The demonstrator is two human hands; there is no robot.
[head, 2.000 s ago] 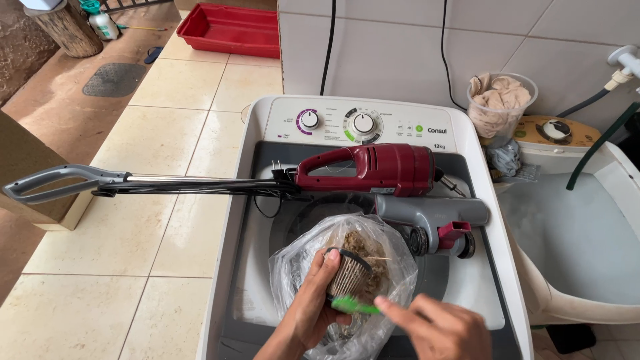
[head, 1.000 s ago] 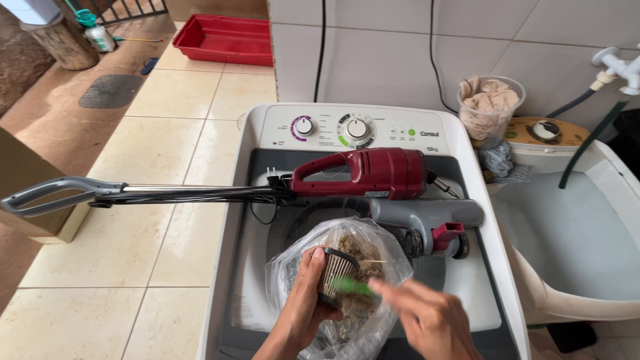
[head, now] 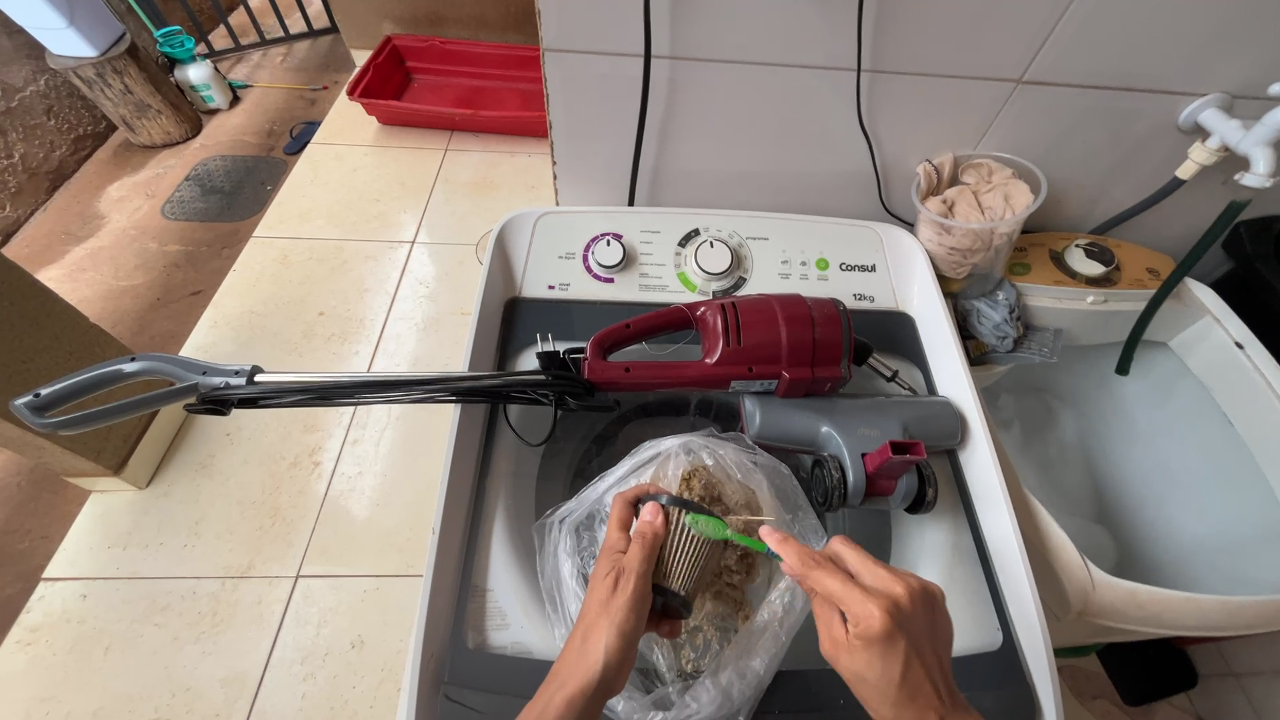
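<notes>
My left hand (head: 625,580) grips a pleated vacuum cleaner filter (head: 685,560) with black ends, tilted over an open clear plastic bag (head: 580,530). Clumps of brownish dust (head: 735,590) lie in the bag. In my right hand (head: 870,610) is a green toothbrush (head: 725,533), its head at the filter's upper right side. The bag rests on the lid of a washing machine (head: 480,600). Behind it lie a dark red stick vacuum body (head: 740,345) with a long grey handle (head: 130,385) and a grey floor head (head: 850,430) with small black wheels.
A tub of water (head: 1150,470) stands at the right, below a white tap (head: 1235,140). A clear plastic container of cloths (head: 975,215) is behind the machine's right corner. The vacuum's handle juts left over the tiled surface (head: 280,300). A red tray (head: 450,85) lies farther back.
The toothbrush and my right hand have shifted slightly about the filter, and the brush head is now higher on it than two seconds ago. My left hand keeps its hold on the filter.
</notes>
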